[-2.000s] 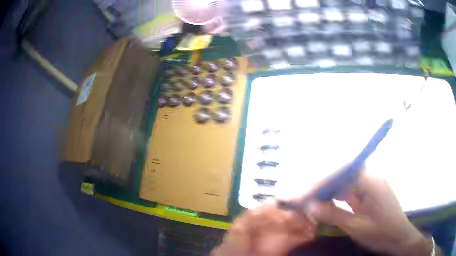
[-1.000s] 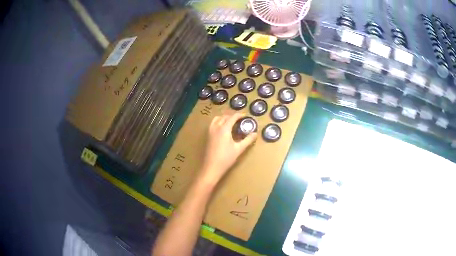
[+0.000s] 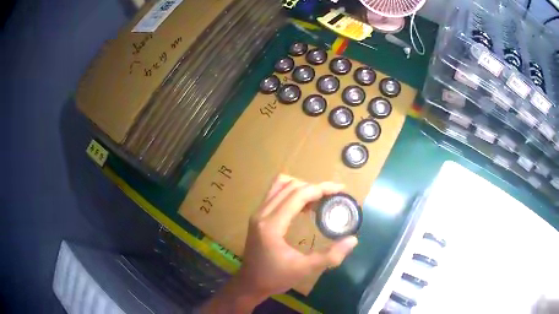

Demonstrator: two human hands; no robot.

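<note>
My left hand (image 3: 279, 239) holds a round component (image 3: 339, 216) between thumb and fingers above the lower right part of the cardboard sheet (image 3: 245, 165). The component has a black rim and a bright silver centre facing up. Several similar components (image 3: 341, 116) lie face up in rows on the upper part of the sheet, with a single one (image 3: 355, 155) in the lowest row. The white tray (image 3: 472, 245) at the right holds several components (image 3: 415, 279) on edge along its left side. A blurred pinkish patch at the lower right edge may be my right hand; its state is hidden.
Stacked cardboard (image 3: 116, 80) with ridged edges stands at left. Clear plastic trays (image 3: 490, 92) are stacked at back right. A yellow card or tag (image 3: 345, 24) and a pink fan (image 3: 392, 6) are at the back. A white ridged stack (image 3: 86, 282) is at lower left, below the taped bench edge.
My left hand has lifted the component from the lowest row and moved right and nearer with it. The view has shifted. The pen-shaped tool seen earliest is out of view.
</note>
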